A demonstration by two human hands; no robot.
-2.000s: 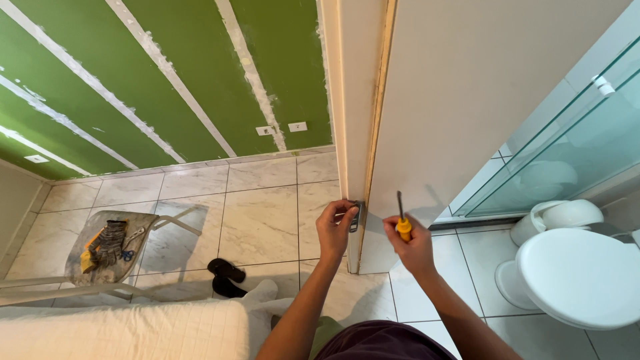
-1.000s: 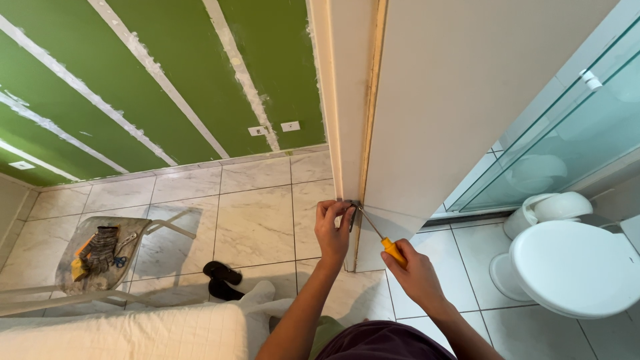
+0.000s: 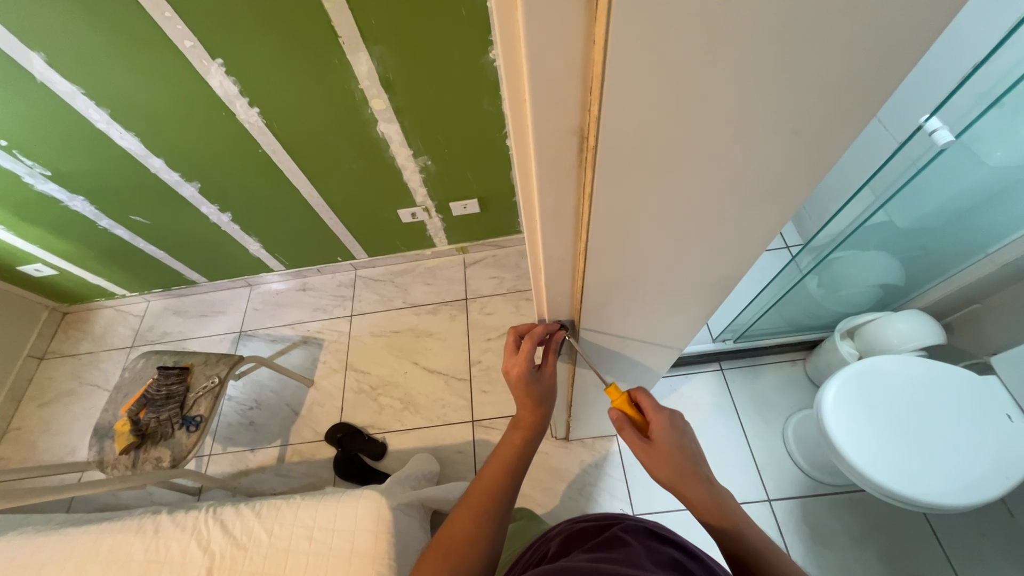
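Observation:
My right hand [image 3: 660,436] grips the yellow handle of a screwdriver [image 3: 625,406], its shaft slanting up and left. The screwdriver's tip meets a small dark metal piece [image 3: 563,328], perhaps a hinge, at the door frame beside the door's edge. The fingers of my left hand [image 3: 532,364] pinch that piece and cover much of it. The white door [image 3: 720,160] stands to the right of the frame, with a bare wood strip along its edge. Whether a screw sits under the tip is too small to tell.
At left, a worn chair [image 3: 148,460] bears a knit glove [image 3: 166,396], a wrench [image 3: 205,390] and blue-handled scissors [image 3: 192,422]. Black flip-flops [image 3: 356,452] lie on the tiles near a bed edge [image 3: 304,528]. A toilet [image 3: 920,428] and a glass shower panel [image 3: 896,216] stand at right.
The screwdriver pointed upward, apart from the metal piece, two seconds ago; my right hand has tilted it left, bringing its tip to the piece. My left hand remains at the frame, holding the piece.

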